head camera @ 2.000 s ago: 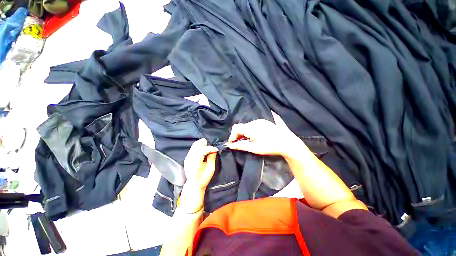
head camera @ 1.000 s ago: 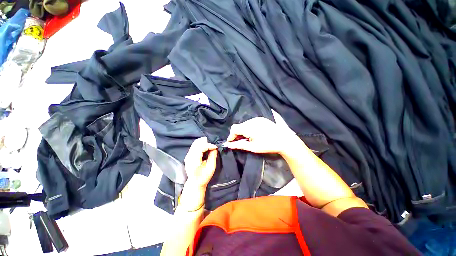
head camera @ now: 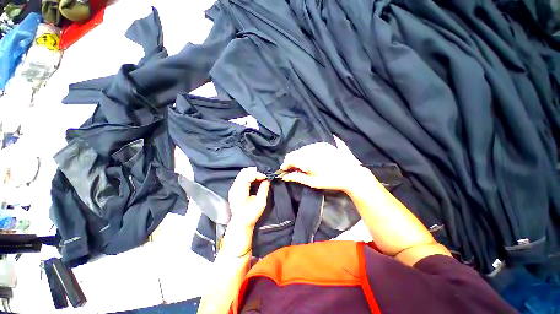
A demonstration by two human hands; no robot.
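Observation:
Dark blue-grey trousers [head camera: 209, 144] lie on the white table in front of me, legs running up and away. My left hand [head camera: 247, 199] pinches the cloth at the front closure with thumb and fingertips. My right hand [head camera: 319, 168] pinches the same spot from the right, the fingertips of both hands almost touching. A tiny dark or yellowish spot shows at the right fingertips; I cannot tell what it is. Paler grey pocket lining [head camera: 204, 199] sticks out left of my left hand, and more lies below my right forearm.
A large pile of dark trousers [head camera: 423, 110] fills the right side, with small white labels near the table edge. A crumpled heap of trousers [head camera: 116, 184] lies to the left. Black hard objects [head camera: 62, 282] are at the lower left. Plastic bags and red cloth [head camera: 83, 26] lie upper left.
The view has shifted slightly, so the left heap sits a little further right. Both hands stay at the same spot on the trousers, with only small finger movements.

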